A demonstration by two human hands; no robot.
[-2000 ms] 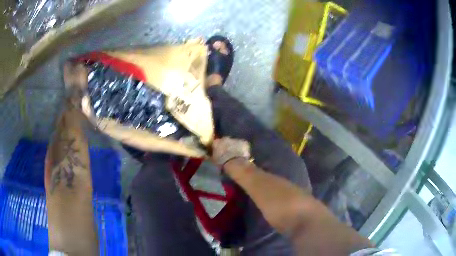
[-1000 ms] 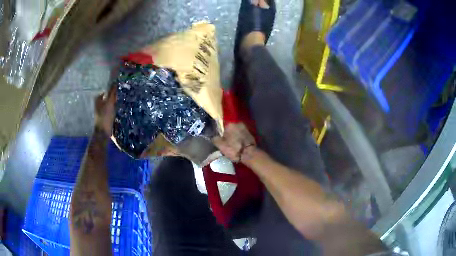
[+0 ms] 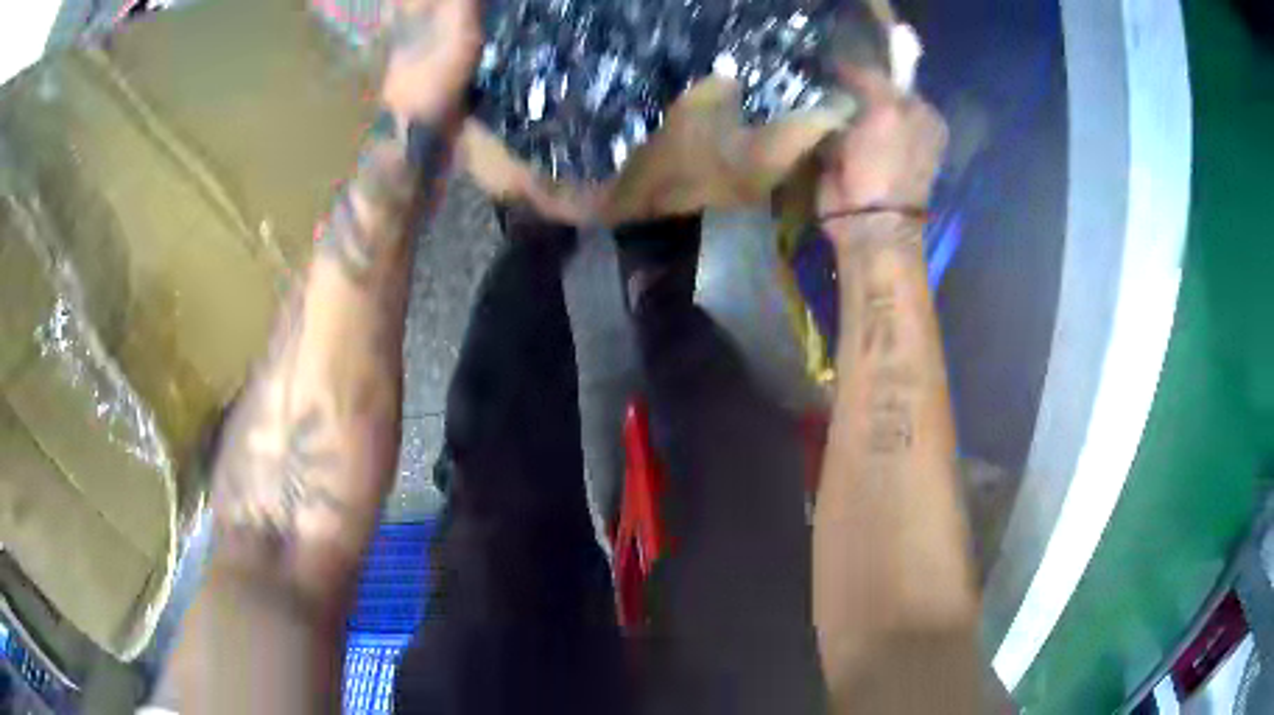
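Note:
An open kraft paper sack (image 3: 671,175) is held up at the top of the view, its upper part cut off by the frame edge. A heap of shiny black small parts (image 3: 615,77) fills it. My left hand (image 3: 430,63) grips the sack's left side, partly cut off at the top. My right hand (image 3: 883,147) is closed on the sack's right edge. The picture is blurred and the fingertips are not clear.
A large brown cardboard box with clear plastic (image 3: 140,266) stands at the left. A blue crate (image 3: 384,615) is at the lower left beside my legs. A curved white rail (image 3: 1104,349) borders a green surface (image 3: 1223,363) at the right. A red object (image 3: 639,517) shows between my legs.
Both hands have lifted the sack up and away from my legs to the top of the view. The camera view has turned, bringing the green surface in at the right.

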